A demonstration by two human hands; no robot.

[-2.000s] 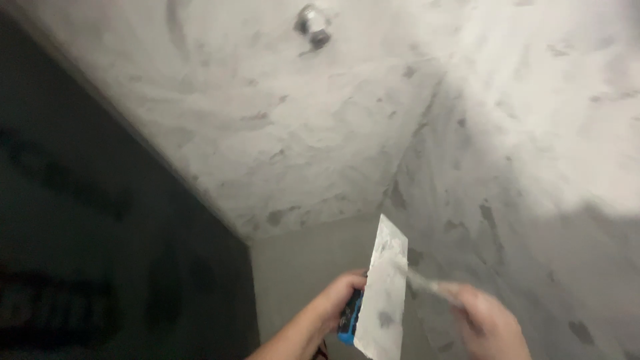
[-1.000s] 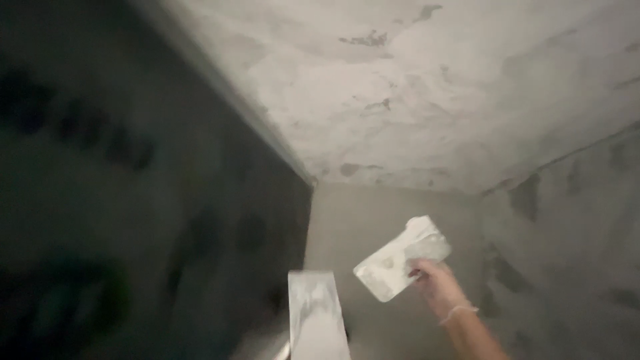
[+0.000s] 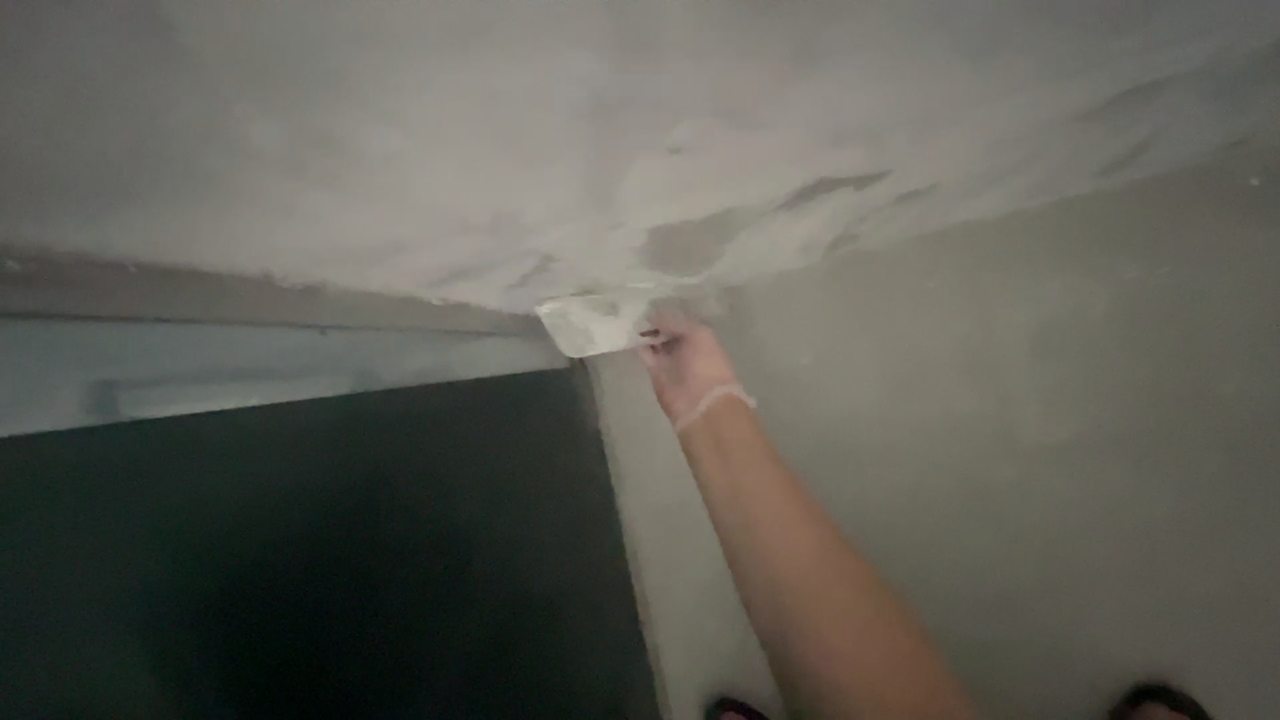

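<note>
My right hand [image 3: 690,365], with a pale band at its wrist, reaches up from the bottom right and grips a flat whitish scraper blade [image 3: 595,325]. The blade lies against the lower edge of the patchy plastered surface [image 3: 400,150], at the corner above the dark panel. Grey patches [image 3: 690,245] show in the plaster just above my hand. My left hand is out of the picture.
A dark panel [image 3: 330,560] fills the lower left, with a pale bluish strip [image 3: 240,375] above it. A plain grey-green wall [image 3: 1020,400] stands on the right. Parts of footwear [image 3: 735,708] show at the bottom edge.
The right hand has brought its blade up to the corner edge of the plaster. The other, long blade seen low in the earlier frames is out of view. The view has swung strongly.
</note>
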